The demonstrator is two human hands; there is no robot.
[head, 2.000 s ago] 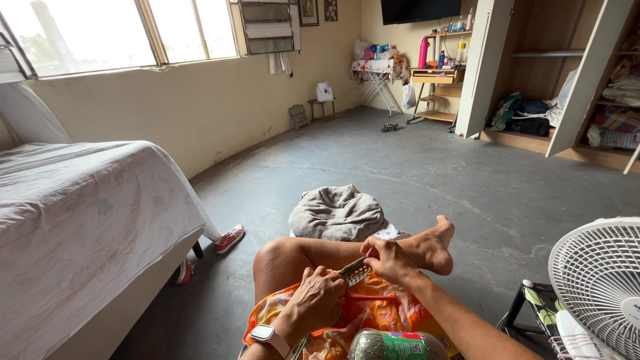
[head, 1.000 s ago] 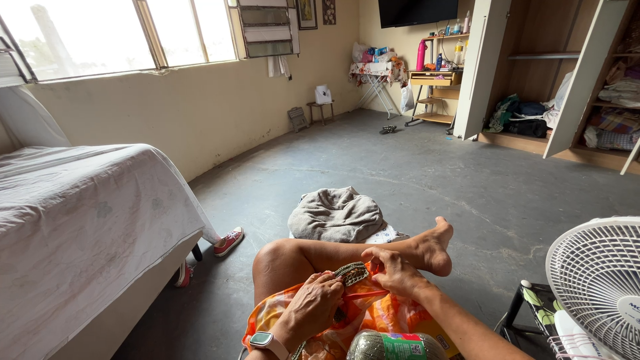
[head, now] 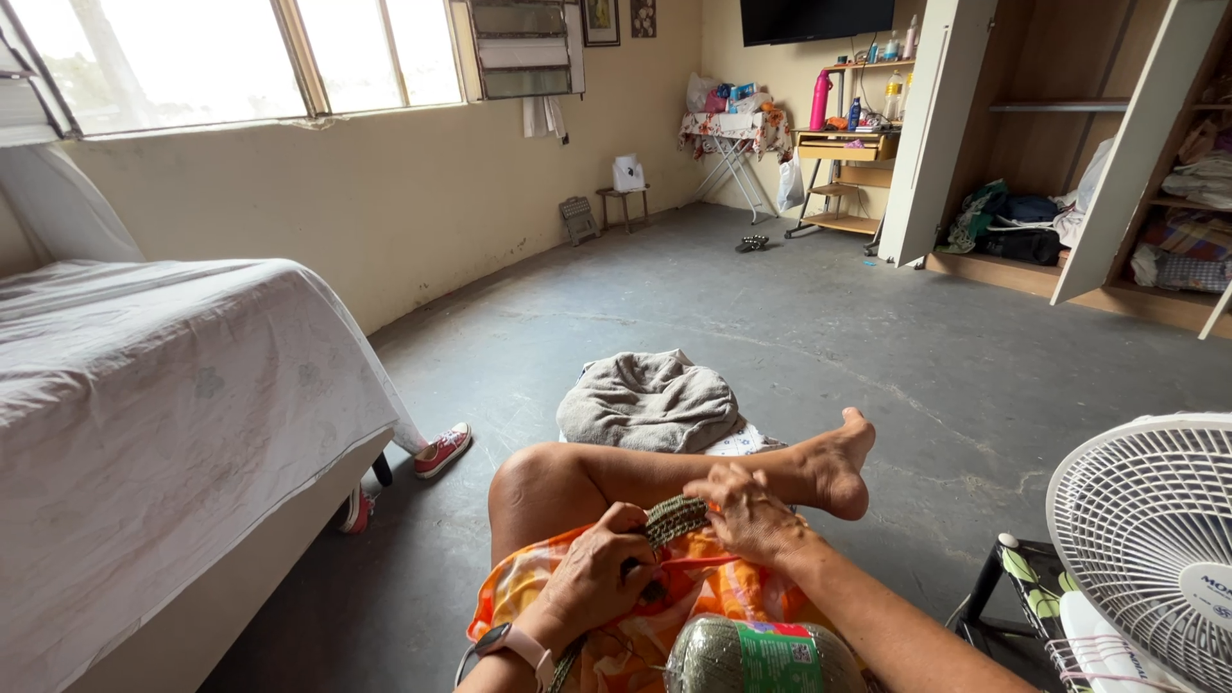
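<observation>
A narrow strip of olive-green crocheted yarn [head: 676,520] stretches between my two hands above an orange patterned cloth [head: 746,587] on my lap. My left hand [head: 599,563], with a watch on its wrist, grips the strip's left part. At its right end the fingers of my right hand [head: 746,510] are closed on the strip; whether they also hold a hook cannot be told. A wrapped ball of olive-green yarn [head: 698,659] with a green and red label lies at the bottom, between my forearms. My crossed leg and bare foot are just beyond the hands.
A grey folded cloth [head: 645,399] lies on the floor beyond my leg. At left stands a bed with a white sheet [head: 183,385], a red sneaker [head: 444,450] beside it. A white fan [head: 1145,529] stands close at right. Open wardrobe doors [head: 938,135] are farther back.
My right hand has shifted back toward my left hand and the strip since one second ago, when it was farther right. My left hand stays on the strip.
</observation>
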